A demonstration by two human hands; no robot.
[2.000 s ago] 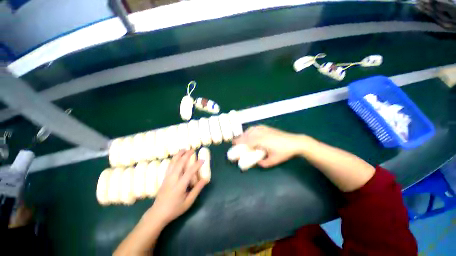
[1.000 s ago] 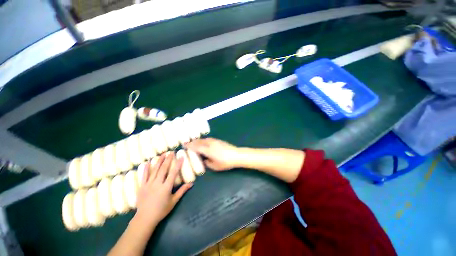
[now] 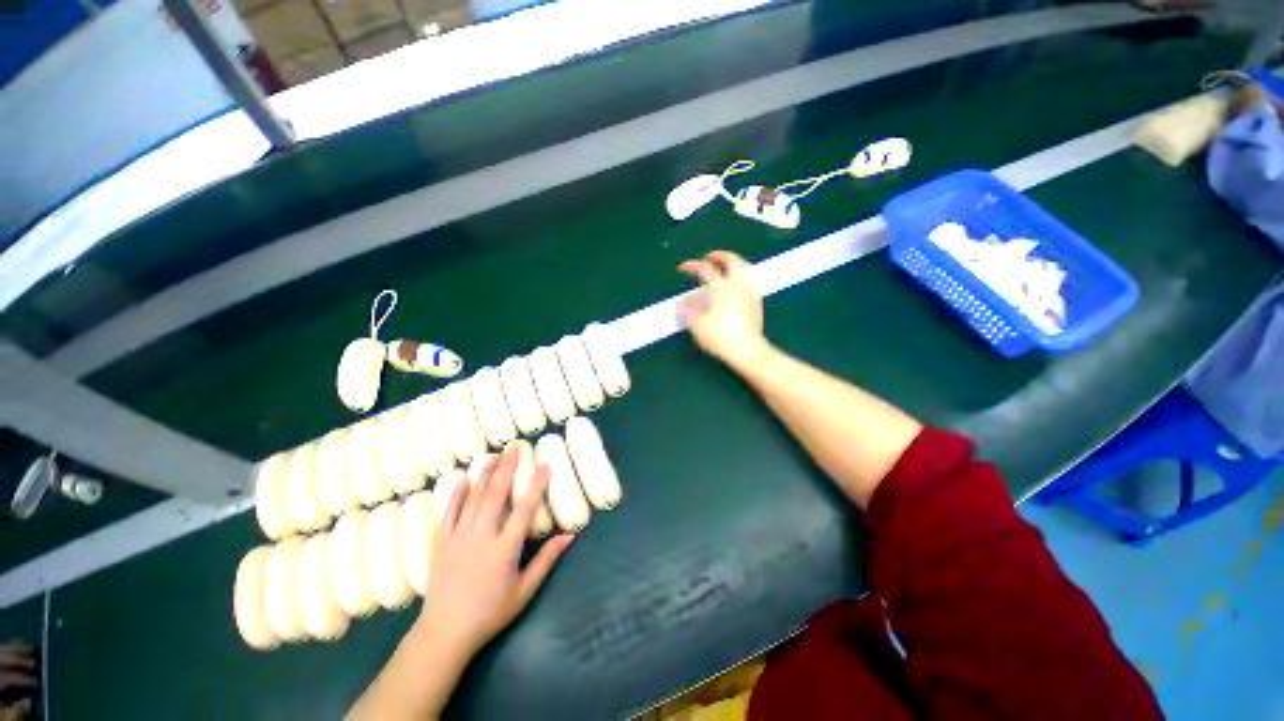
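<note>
Cream oval pieces stand packed side by side in two long rows, a back row (image 3: 425, 434) and a front row (image 3: 359, 563). My left hand (image 3: 486, 552) lies flat on the front row, its fingers spread over the pieces and hiding some of them. Several pieces show to the right of its fingers. My right hand (image 3: 725, 307) is above the pale strip, right of the rows, with its fingers apart and nothing seen in it. A joined pair (image 3: 362, 373) with a cord loop lies behind the back row.
More corded pieces (image 3: 768, 206) lie on the green belt at the back. A blue basket (image 3: 915, 226) with white parts is at the right. A cream block and another person's blue sleeve are at far right. A metal post (image 3: 141, 423) stands at left. A blue stool (image 3: 1148, 465) is below right.
My right hand has let go of the cream pieces at the front row's right end and moved back and right over the strip. My left hand stays on the front row.
</note>
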